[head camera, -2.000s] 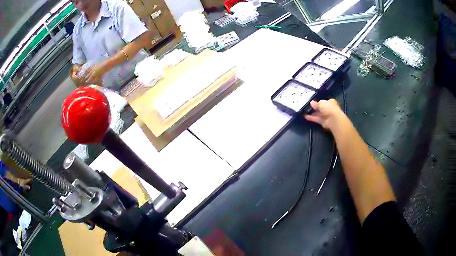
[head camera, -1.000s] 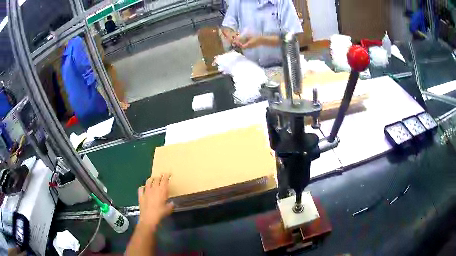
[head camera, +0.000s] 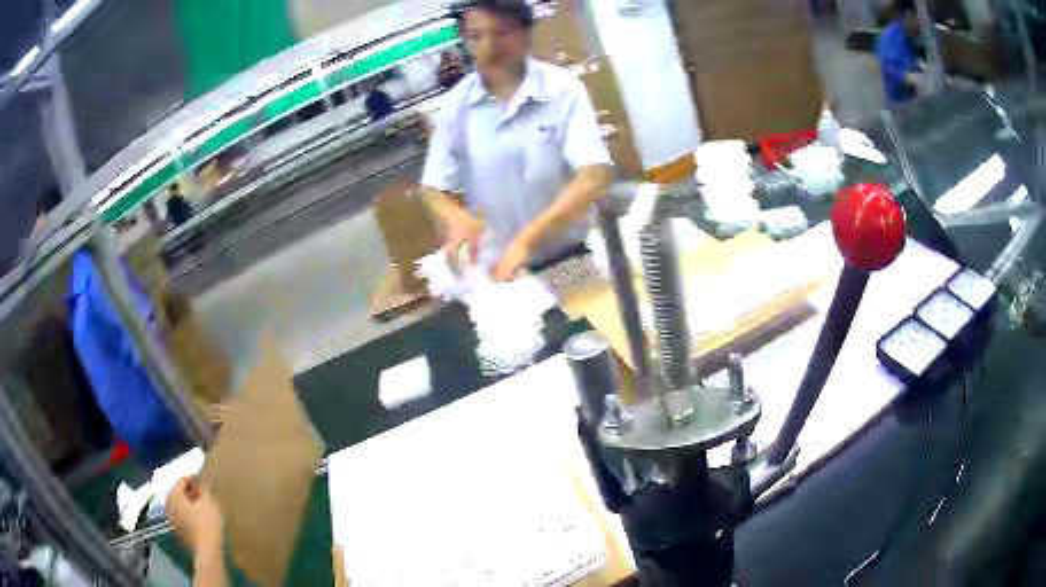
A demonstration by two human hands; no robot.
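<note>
My left hand (head camera: 197,515) grips the edge of a tan cardboard divider (head camera: 266,459), which is raised and tilted at the lower left. Right of it lies a white lens stack (head camera: 470,493), its top uncovered. The hand press (head camera: 682,459) stands right of the stack, its coil spring upright and its lever with the red ball knob (head camera: 868,226) slanting up right. Three square LED work lights (head camera: 938,325) stand in a row at the right, black cables hanging from them. My right hand is not in view.
Across the bench a person (head camera: 516,149) in a light shirt handles white pieces above a white pile (head camera: 505,327). Another cardboard with white sheets (head camera: 711,292) lies behind the press. A metal frame post (head camera: 149,333) stands at the left. A small white block (head camera: 404,382) lies on the dark surface.
My left hand has moved left, lifting the cardboard off the lens stack and exposing white. The view has tilted up, and the pressing block has left the picture. My right hand is no longer seen.
</note>
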